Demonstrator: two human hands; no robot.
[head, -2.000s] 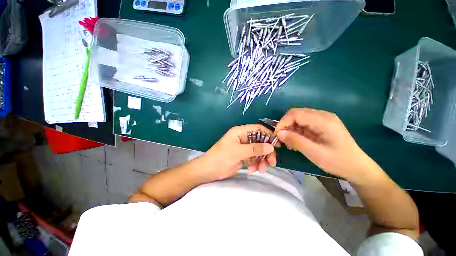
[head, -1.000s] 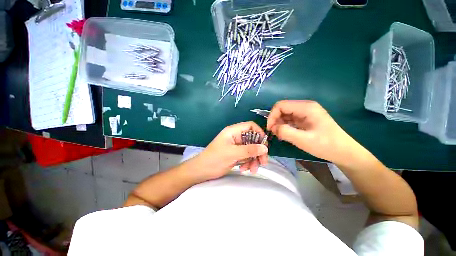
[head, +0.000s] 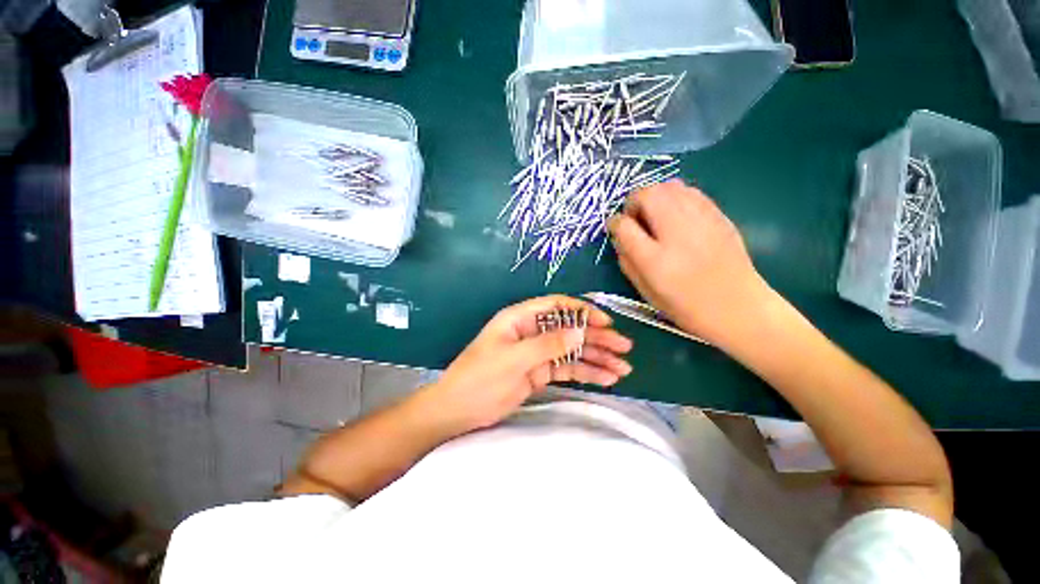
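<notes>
My left hand holds several silver metal pins side by side in a small fan, pressed under the thumb, near the bench's front edge. My right hand is at the lower right edge of the loose pin pile; its fingertips are bent down at the pins, and whether they grip one is hidden. The pile spills from a tipped clear plastic tub. Tweezers lie on the green mat between my hands, partly under my right hand and wrist.
A shallow clear tub with white liner and pins is at left, beside a flower pen and clipboard sheet. A digital scale and smartphone are at the back. Another tub of pins is at right.
My right hand has moved from beside my left hand up to the pin pile. The tweezers now show more fully on the mat. The view has shifted slightly.
</notes>
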